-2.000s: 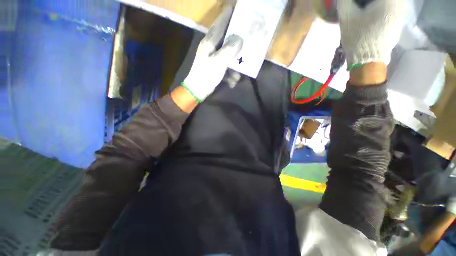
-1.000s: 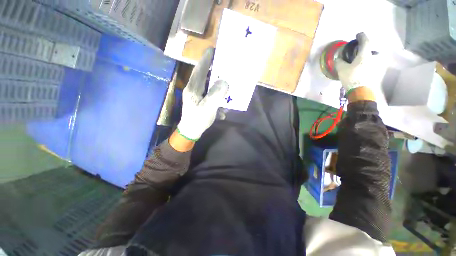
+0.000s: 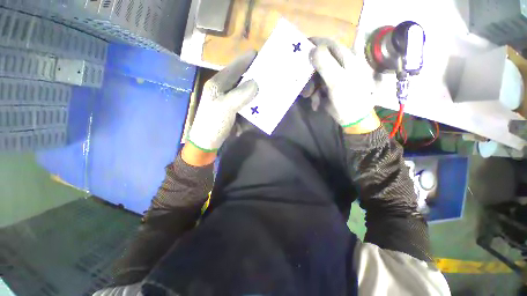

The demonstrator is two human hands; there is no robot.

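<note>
A pale sheet-metal housing point(image 3: 276, 78) with two dark cross-shaped cut-outs is held tilted in front of me, over the bench edge and my lap. My gloved left hand point(image 3: 218, 107) grips its left side, thumb on the broad face. My gloved right hand point(image 3: 345, 87) holds its upper right edge. The fingers beneath it are partly hidden. The air sander point(image 3: 399, 47), with black top and red-rimmed pad, lies on the white bench top to the right of my right hand, out of both hands.
A cardboard pad point(image 3: 329, 20) lies on the bench with a grey metal block point(image 3: 214, 14). Stacked slotted housings point(image 3: 34, 87) stand left around a blue surface point(image 3: 136, 127). A red hose point(image 3: 399, 124) hangs over the edge above a blue bin point(image 3: 448, 188). An open carton point(image 3: 482, 84) is at right.
My right hand has let go of the sander, which now lies on the bench, and has moved left to take hold of the housing. The housing has turned clockwise.
</note>
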